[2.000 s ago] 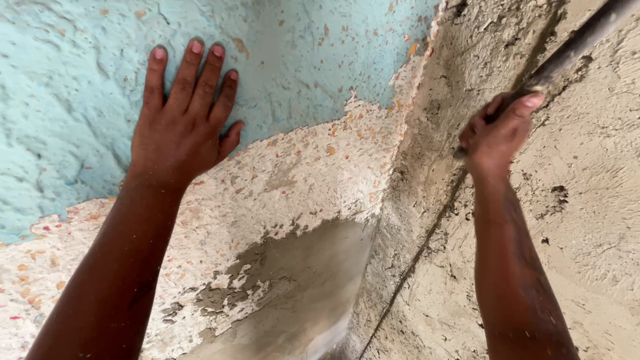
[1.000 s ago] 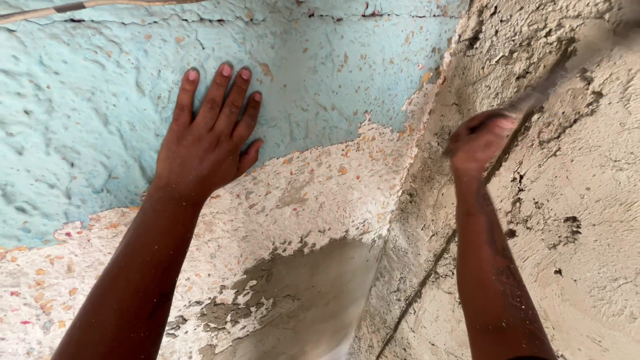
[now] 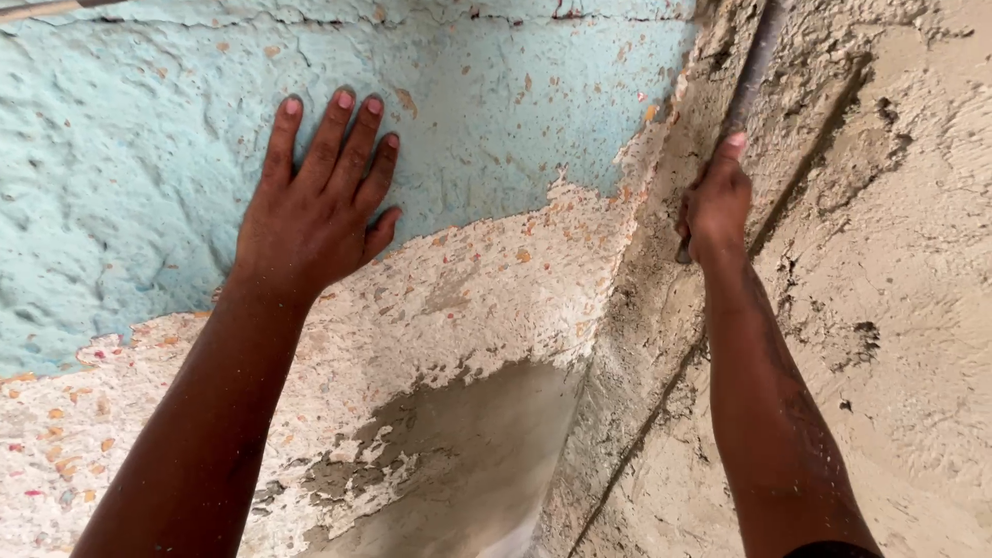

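Note:
My left hand (image 3: 306, 201) lies flat with spread fingers on the light blue painted wall (image 3: 496, 116), just above the edge where the paint gives way to bare, speckled plaster (image 3: 480, 271). At the right, my right hand (image 3: 717, 201) is closed around a dark rod-like tool (image 3: 752, 77), perhaps metal. Its short end shows below my fist, and the rest runs up out of the top of the view, over rough mortar beside the wall corner. What the tool's far end looks like is hidden.
A long straight groove (image 3: 810, 163) runs slantwise through the rough plastered wall (image 3: 922, 310) on the right. Smooth grey plaster (image 3: 473, 449) covers the lower middle by the corner. A thin rod or cable (image 3: 46, 9) crosses the top left, above a horizontal crack.
The tool in my right hand has swung from a slant toward the upper right to a steeper angle, nearer the corner. My left hand stays flat on the blue wall. The view has shifted somewhat.

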